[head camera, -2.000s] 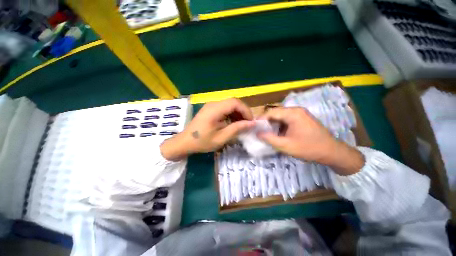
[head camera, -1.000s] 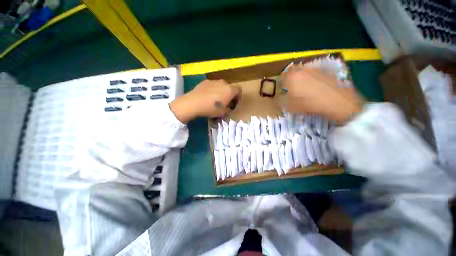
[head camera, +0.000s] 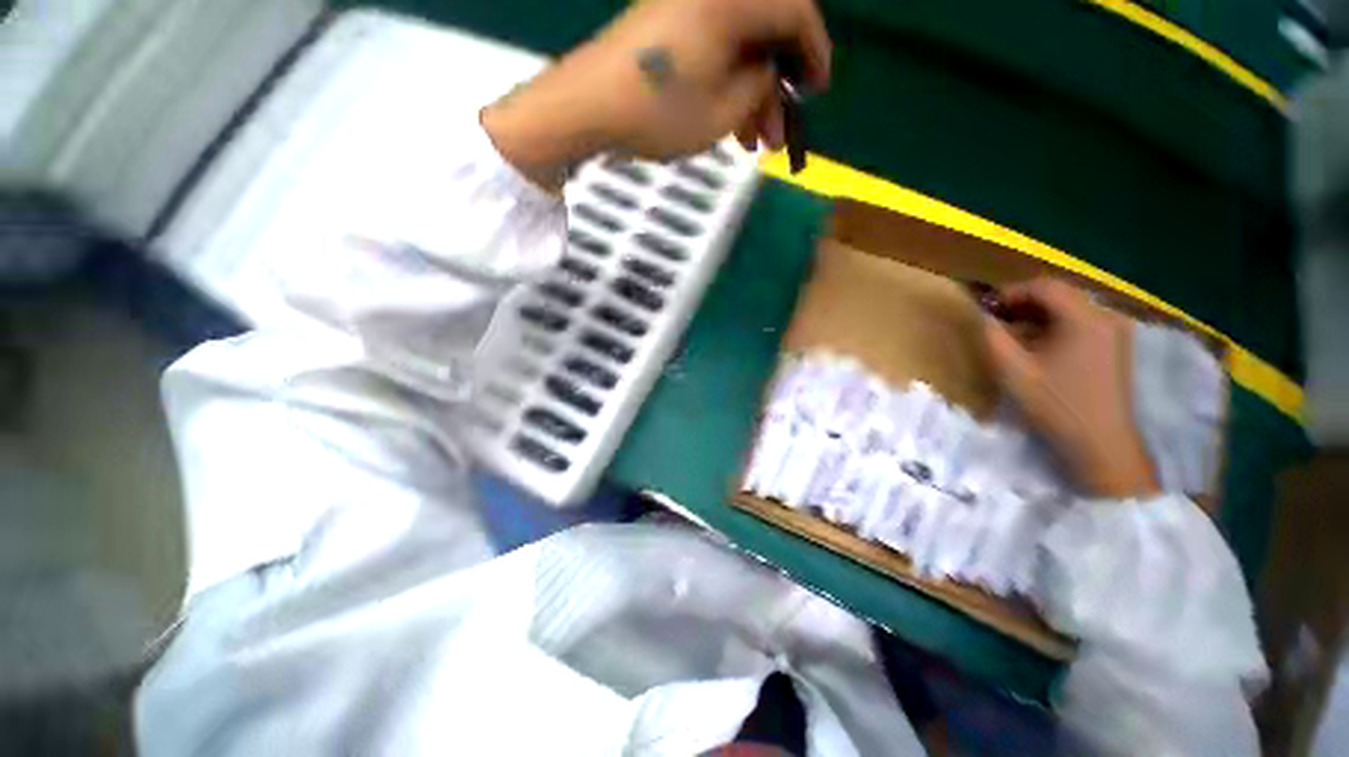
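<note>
My left hand (head camera: 703, 74) is raised over the far edge of the white slotted tray (head camera: 651, 388) and holds a dark frame part (head camera: 793, 124) that hangs from its fingers. My right hand (head camera: 1068, 370) is over the shallow carton (head camera: 888, 555), with its fingertips on a dark frame part (head camera: 987, 297) near the carton's far wall. Wrapped packets (head camera: 873, 459) stand in rows in the near part of the carton and at its right end. The tray's slots hold dark parts in several rows. My left sleeve covers part of the tray.
The green bench (head camera: 725, 355) shows between tray and carton. A yellow strip (head camera: 947, 223) runs behind the carton. White stacked trays (head camera: 163, 89) are at the upper left. A brown carton (head camera: 1309, 518) is at the right edge, blurred.
The view has turned towards the left. My left hand has moved from the carton to above the slotted tray with a dark part. My right hand has moved from the packets to the loose frame.
</note>
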